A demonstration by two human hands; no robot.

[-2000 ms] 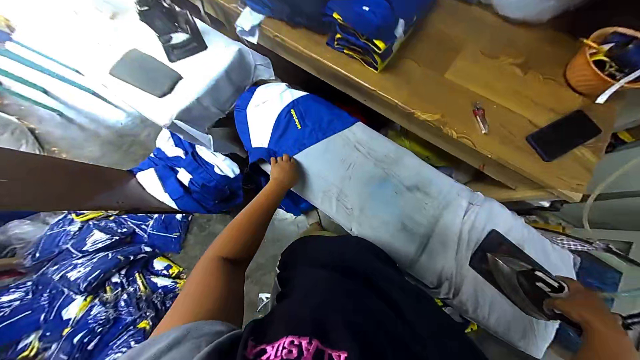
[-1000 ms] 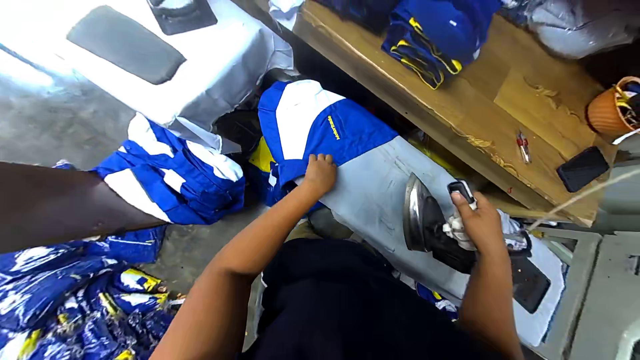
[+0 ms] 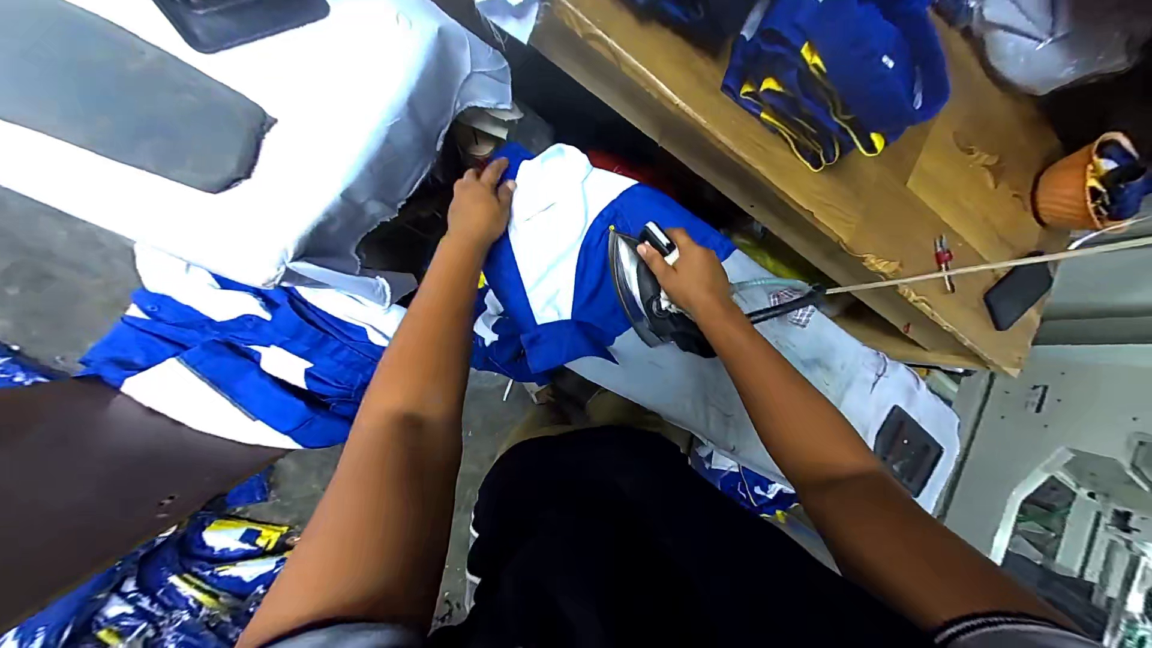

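A blue and white garment lies over the far end of a narrow, cloth-covered ironing board. My right hand is closed round the handle of an electric iron, whose soleplate edge meets the blue part of the garment. A cord runs from the iron toward the right. At the garment's far edge my left hand has its fingers on the blue cloth; whether they pinch it is hard to tell. A dark iron rest pad lies on the board's near right end.
A wooden table bears folded blue garments, an orange basket, a phone and a small red tool. A white-covered board stands at left, with another blue and white garment below it. Bagged garments lie lower left.
The iron in my right hand has moved from the rest pad up the board onto the garment. My left hand has moved from the garment's near edge to its far end.
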